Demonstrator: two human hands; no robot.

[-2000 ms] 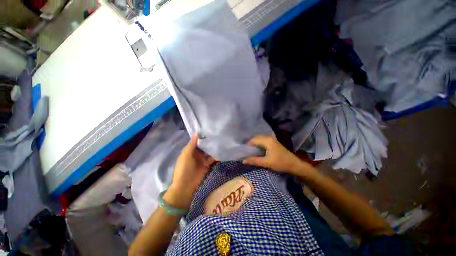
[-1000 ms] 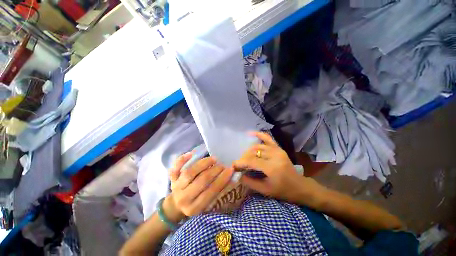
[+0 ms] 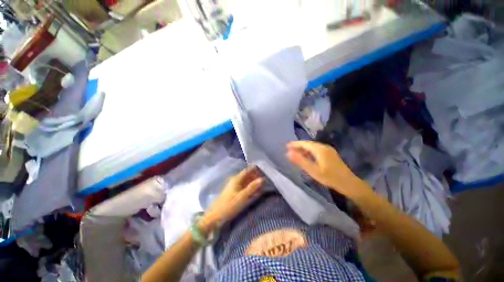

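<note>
A grey-blue cloth panel (image 3: 271,104) hangs from the white sewing table over its front edge, its lower end lying folded on my lap. My left hand (image 3: 239,193) is at the panel's left edge with fingers bent; blur hides whether it pinches the cloth. My right hand (image 3: 323,165) is over the panel's right side, fingers apart, with no cloth seen between them. The metal parts of the sewing machine (image 3: 210,19) show blurred at the top, beyond the panel's upper end.
The white table (image 3: 149,104) has a blue front edge. Grey-blue pieces lie at the table's left end (image 3: 61,132). A fanned bundle (image 3: 414,176) hangs low at right, beside a larger pile (image 3: 470,104). Pale cloth (image 3: 193,193) lies left of my lap. A small blurred object (image 3: 348,22) lies on the table.
My hands were together on the panel's lower end and have moved apart. That end now lies across my lap towards the right. The view has shifted, moving the table rightwards in the picture.
</note>
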